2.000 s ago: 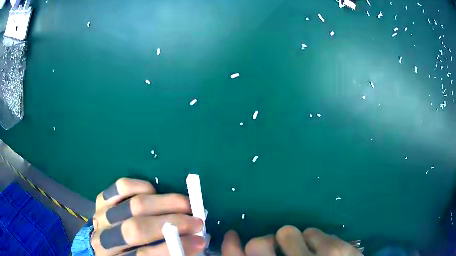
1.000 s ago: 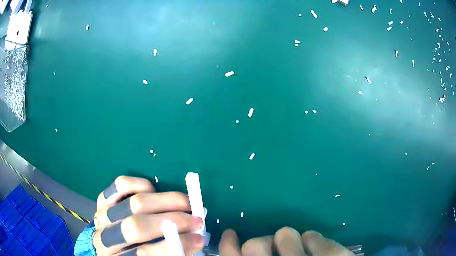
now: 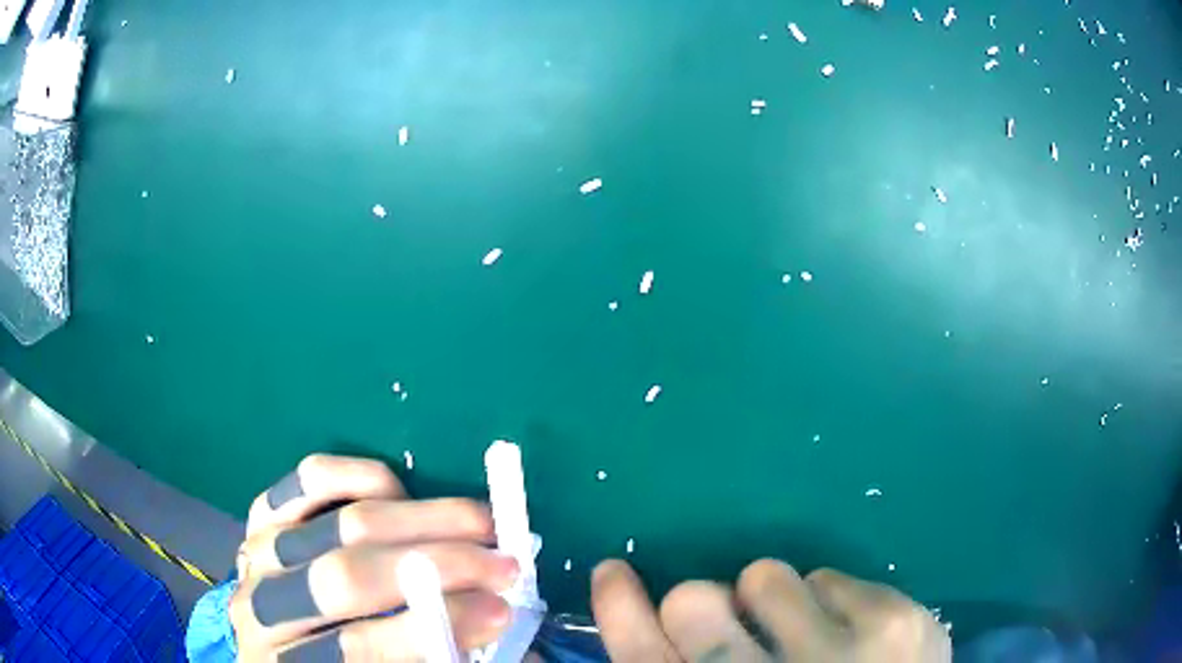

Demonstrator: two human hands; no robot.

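Observation:
My left hand (image 3: 376, 563), with grey tape bands on its fingers and a blue cuff, grips a white plastic housing (image 3: 509, 499) at the bottom centre. Two white legs stick up from it, one beyond the fingertips and one across the fingers. The rest of the housing is cut off by the frame's bottom edge. My right hand (image 3: 778, 615) is at the bottom, right of the housing, its fingers curled. A thin shiny metal piece (image 3: 573, 626) shows between the housing and my right fingers; what it is cannot be told.
Small white flecks (image 3: 647, 281) are scattered over the green mat (image 3: 324, 285), densest at upper right. A clear bag of tiny silver grains (image 3: 42, 214) lies at the left edge, with a white housing (image 3: 49, 80) above it. Blue crates (image 3: 84, 589) and yellow-striped floor are at lower left.
My right hand has shifted slightly right and up, and the gap between it and the housing is wider. My left hand still holds the housing. The view has shifted slightly.

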